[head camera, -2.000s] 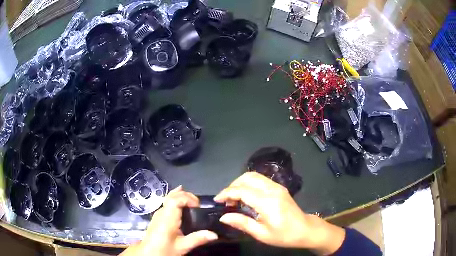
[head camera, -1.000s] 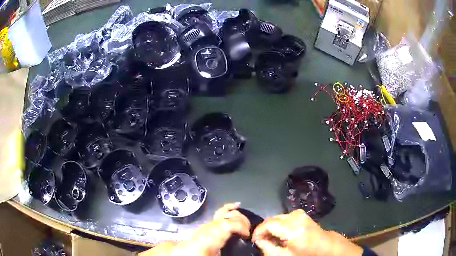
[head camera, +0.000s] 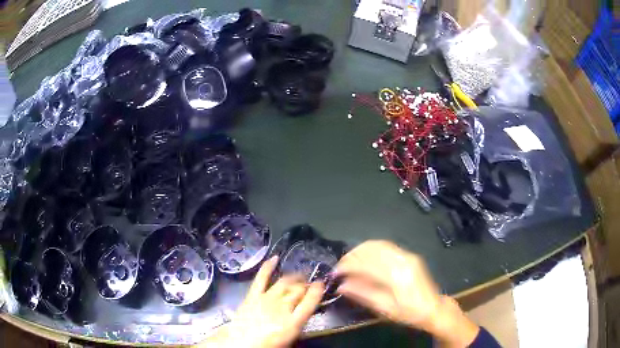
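Observation:
A glossy black open housing (head camera: 307, 250) sits at the near edge of the green bench, between my hands. My left hand (head camera: 282, 306) holds its near left side, with fingers over the rim. My right hand (head camera: 387, 285) is motion-blurred at its right side. Its fingertips reach the rim, but whether they hold anything is unclear. The hands hide the housing's near part. More open black housings stand in rows to the left, the closest one (head camera: 234, 239) just left of my left hand.
Red wire leads (head camera: 418, 136) lie in a pile at right, with small black parts (head camera: 462, 183) beside them. A flat dark bag (head camera: 554, 173), yellow-handled tool (head camera: 463, 96), bag of small pale pieces (head camera: 470, 58) and grey metal box (head camera: 385, 28) lie around them. Clear wrap (head camera: 51, 102) lies back left.
The view has shifted. The black piece held earlier is out of my hands, and the front row at left shows another housing. The housing that stood alone at right is now between my hands.

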